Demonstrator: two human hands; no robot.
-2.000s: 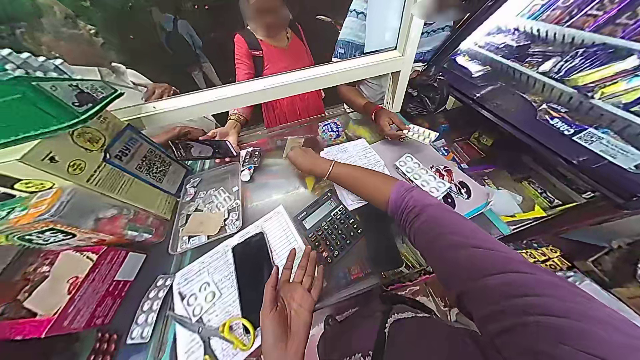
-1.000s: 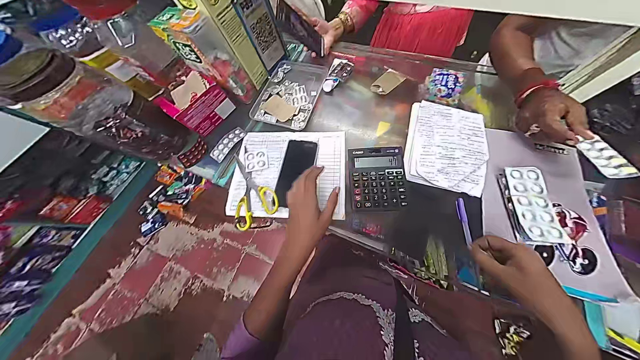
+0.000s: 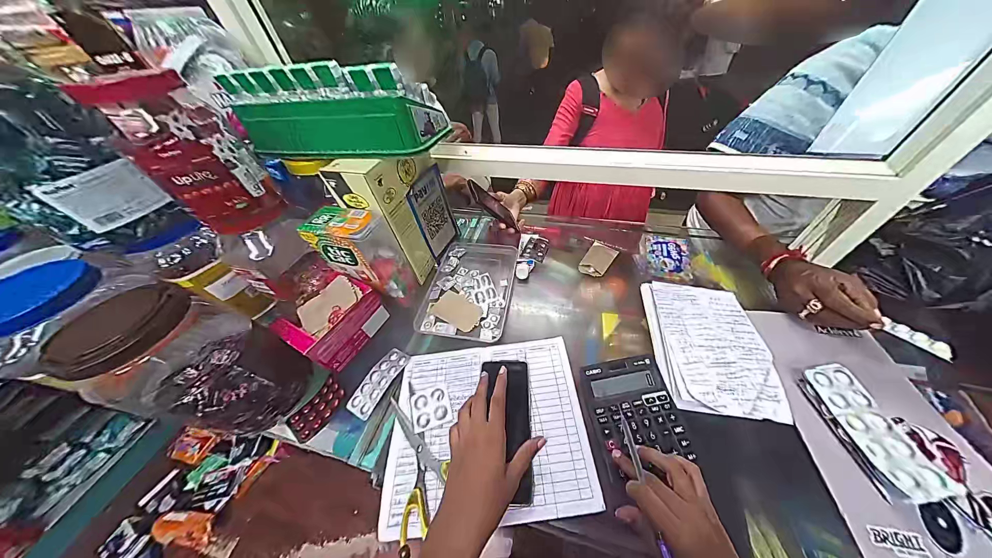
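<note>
My left hand (image 3: 484, 449) lies over a black smartphone (image 3: 518, 422), fingers apart, on an open ruled notebook (image 3: 562, 434). Yellow-handled scissors (image 3: 415, 504) and a small blister pack (image 3: 431, 408) are left of the phone on the pages. A purple pen (image 3: 637, 465) is held in my right hand (image 3: 670, 496), at the lower keys of a Casio calculator (image 3: 637, 403). Handwritten sheets (image 3: 709, 349) lie right of the calculator. Farther right rests a stack of blister packs (image 3: 876, 430). Another person's hand (image 3: 829, 294) holds a blister strip (image 3: 918, 339) beyond them.
A clear plastic tray (image 3: 504, 306) of cut tablets stands behind the notebook. Jars, a pink box (image 3: 341, 329) and a payment-code stand (image 3: 434, 213) crowd the left. A white window frame (image 3: 659, 167) crosses the far edge. A person (image 3: 608, 155) in red stands outside, holding a phone.
My right hand has moved left to the calculator and taken hold of the pen, which lay on the counter one second ago. My left hand, palm up earlier, now lies on the smartphone.
</note>
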